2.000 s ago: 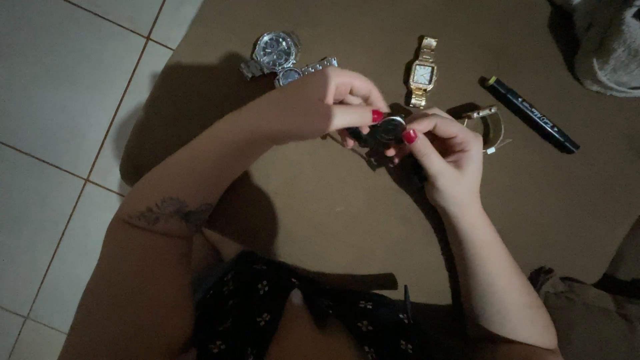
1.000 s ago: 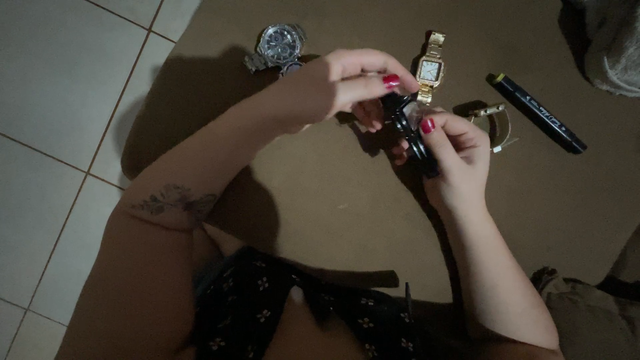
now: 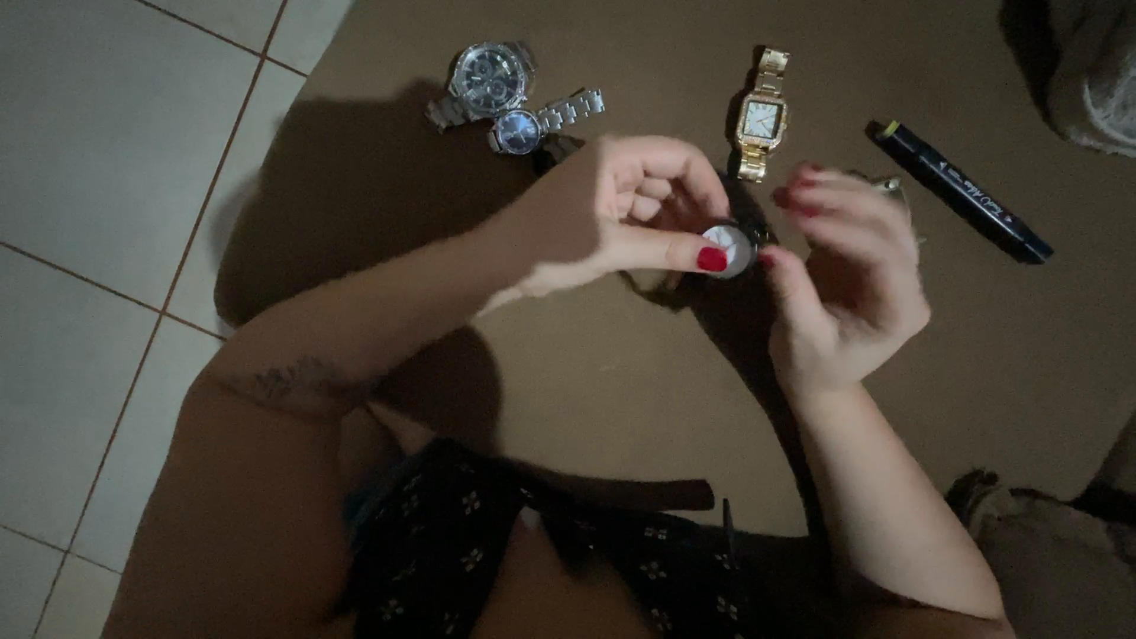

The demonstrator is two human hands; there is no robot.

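Observation:
My left hand [image 3: 666,204] grips a small round watch [image 3: 733,250] with a pale face, its thumb lying over the dial. Close to the watch's right side, my right hand [image 3: 843,266] has its fingers spread and blurred, the thumb tip by the case edge; whether it touches is unclear. A large silver chronograph watch [image 3: 490,80] and a smaller silver watch with a blue dial [image 3: 516,130] lie beyond my left hand. A gold watch with a rectangular face [image 3: 761,120] lies above the gap between my hands. Part of a thin gold-toned watch [image 3: 890,185] shows behind my right fingers.
A black marker [image 3: 963,193] with writing and a yellow-green end lies at the right on the brown fabric surface [image 3: 621,382]. Grey fluffy fabric [image 3: 1096,80] sits at the upper right corner. Pale floor tiles [image 3: 89,160] extend along the left.
The held watch's pale round face now shows under my left thumb. My right hand has opened and its fingers have lifted from the black item they held one second ago.

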